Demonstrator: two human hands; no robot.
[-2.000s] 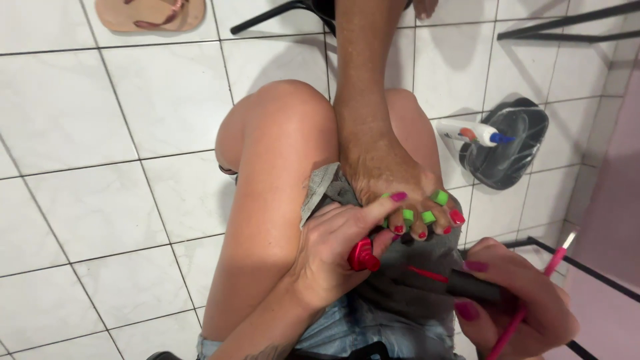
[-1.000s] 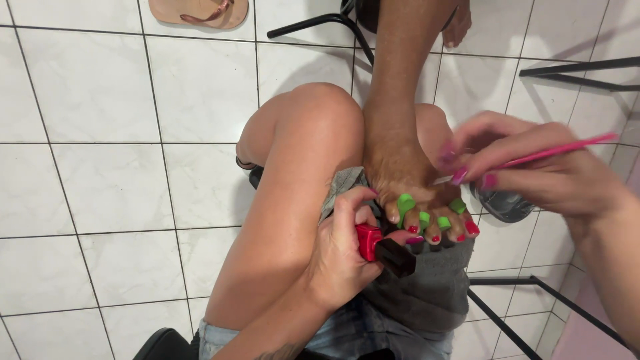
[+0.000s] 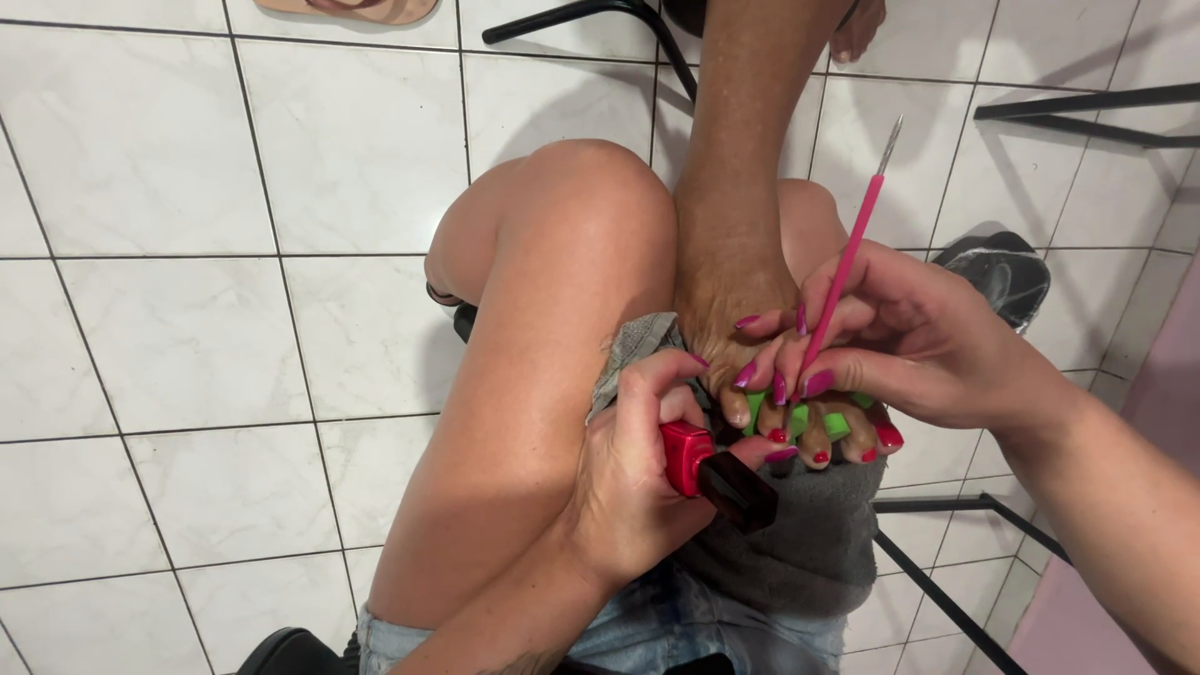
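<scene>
Another person's foot [image 3: 736, 281] rests on a grey towel [image 3: 816, 525] across my lap. Green toe separators [image 3: 836, 427] sit between its toes, and most toenails show red polish. My left hand [image 3: 633, 469] is closed around a red nail polish bottle [image 3: 686, 457] with its black cap [image 3: 739, 491] on, a fingertip close to a small toe. My right hand [image 3: 900, 337] pinches a thin pink nail tool [image 3: 848, 262] between thumb and fingers; its lower end is at a small toe beside the nail, its metal upper end points up and away. The lower tip is hard to make out.
A black dish in clear plastic [image 3: 998, 277] sits on the white tiled floor [image 3: 356, 328] right of the foot. Black metal legs [image 3: 1097, 101] stand at the right, with another black leg [image 3: 581, 11] at the top. A tan sandal [image 3: 375, 7] lies at the top left.
The black cap with its brush, out of the bottle two seconds ago, is on the bottle. My right hand has moved from above the foot down to the toes with the pink tool.
</scene>
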